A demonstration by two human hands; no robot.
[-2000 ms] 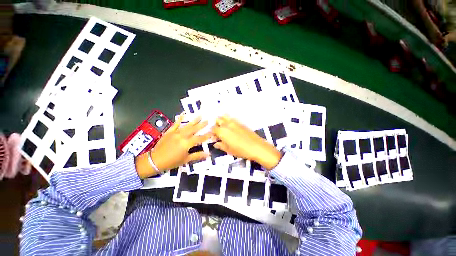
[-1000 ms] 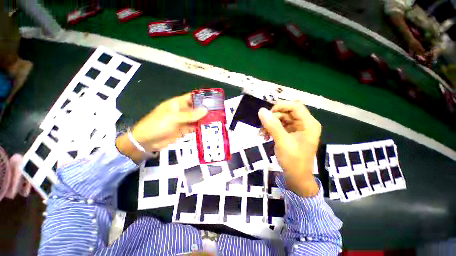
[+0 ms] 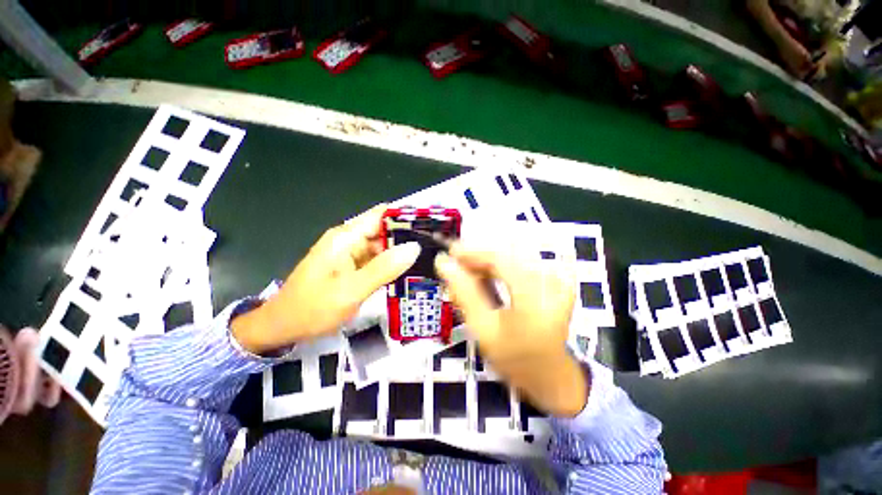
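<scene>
A red phone body (image 3: 422, 314) is upright in front of me over the sheets, its white-and-blue keypad area at the lower end. My left hand (image 3: 324, 280) holds it by its left side, thumb on the dark piece. The dark adhesive piece (image 3: 422, 255) lies over the upper half of the phone. My right hand (image 3: 513, 314) is at the phone's right side, slightly blurred, its fingertips at the dark piece's right edge; its exact grip is unclear. Carrier sheets with dark squares (image 3: 445, 411) lie beneath the hands.
Emptied white carrier sheets (image 3: 145, 208) overlap at left. A stack of full sheets (image 3: 711, 305) lies at right. Beyond the white edge rail (image 3: 387, 138), red phones (image 3: 263, 46) lie on the green conveyor (image 3: 406, 104). A pink fan (image 3: 24, 372) stands at left. A person's arm shows top right.
Since one second ago, the dark piece has moved from beside the phone onto its upper half, with my right hand brought in to the phone. The conveyor phones have shifted left in view.
</scene>
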